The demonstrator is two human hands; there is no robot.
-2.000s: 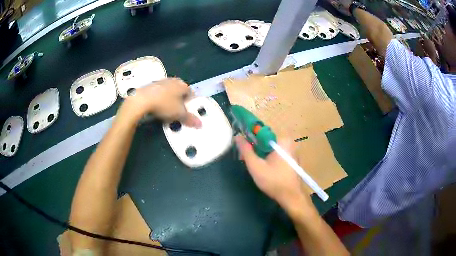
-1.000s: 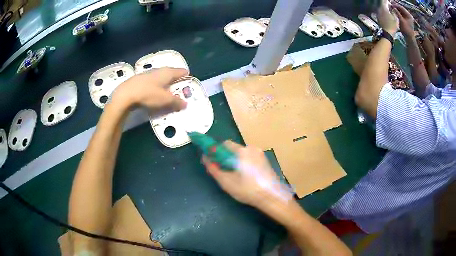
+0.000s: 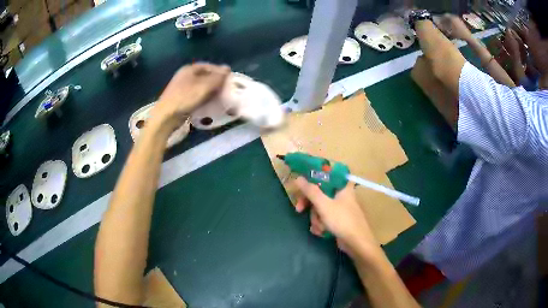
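Note:
My left hand (image 3: 195,87) is raised over the metal rail at the belt's near edge, with its fingers on the upper left edge of a blurred off-white plastic housing (image 3: 255,105), which is tilted. Other housings lie under and beside the hand, partly hidden by it. My right hand (image 3: 327,207) holds a green hot glue gun (image 3: 315,170) by its grip over the cardboard sheet, its dark nozzle pointing left. A translucent white glue stick (image 3: 387,191) sticks out of the gun's rear.
Flat housings (image 3: 94,150) lie along the dark green belt. Wired sub-assemblies (image 3: 121,58) stand on its far side. A cardboard sheet (image 3: 354,135) lies under the gun. A grey-white post (image 3: 324,54) rises from the rail. A person in a striped shirt (image 3: 499,132) is at right. A black cable crosses lower left.
The housing has moved from the worktop up and away to over the rail, with my left hand at its edge. The glue gun has moved right and away from it, over the cardboard.

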